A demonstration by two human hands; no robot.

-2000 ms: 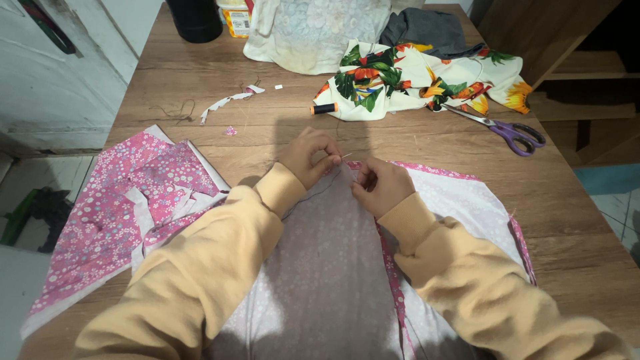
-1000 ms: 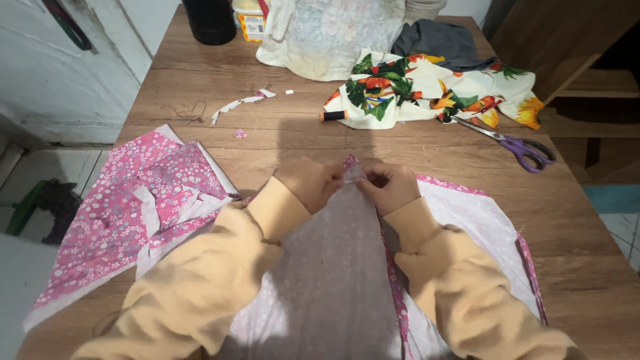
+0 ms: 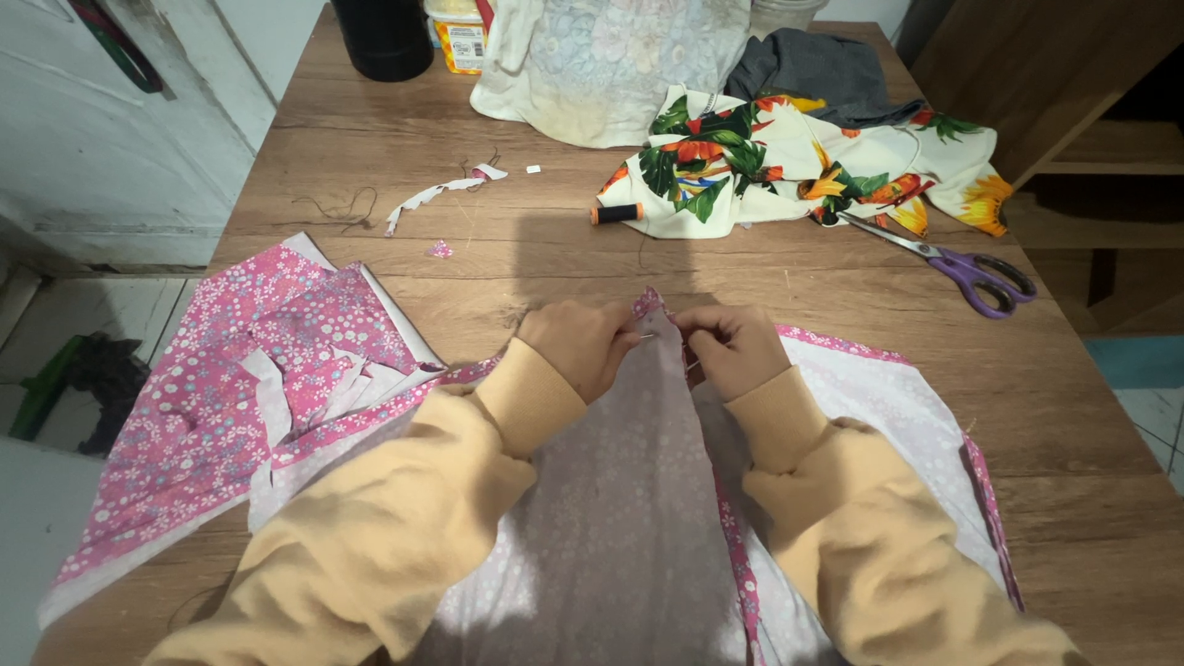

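Observation:
Pink floral fabric [image 3: 620, 518] lies with its pale wrong side up beneath both arms, narrowing to a point between the hands. My left hand [image 3: 581, 347] pinches that cloth near the tip, with a short thin metal piece, like a needle or pin, at its fingertips. My right hand [image 3: 731, 347] grips the cloth's right edge just below the tip; another small shiny bit shows under its fingers, too small to name. More pink floral fabric [image 3: 231, 370] lies at the left, right side up, with pale cut strips on it. A black thread spool [image 3: 616, 215] lies beyond the hands.
Purple-handled scissors [image 3: 971, 268] lie at the right, blades touching white cloth with a bright floral print [image 3: 721, 166]. Behind are grey cloth [image 3: 814, 74], a pale garment [image 3: 610, 65], a black cylinder [image 3: 381, 37] and a plastic tub [image 3: 460, 37]. Scraps [image 3: 444, 190] and loose threads lie at the back left.
My hands have moved slightly apart since one second ago, and more of the fabric tip shows between them. The view has shifted a little.

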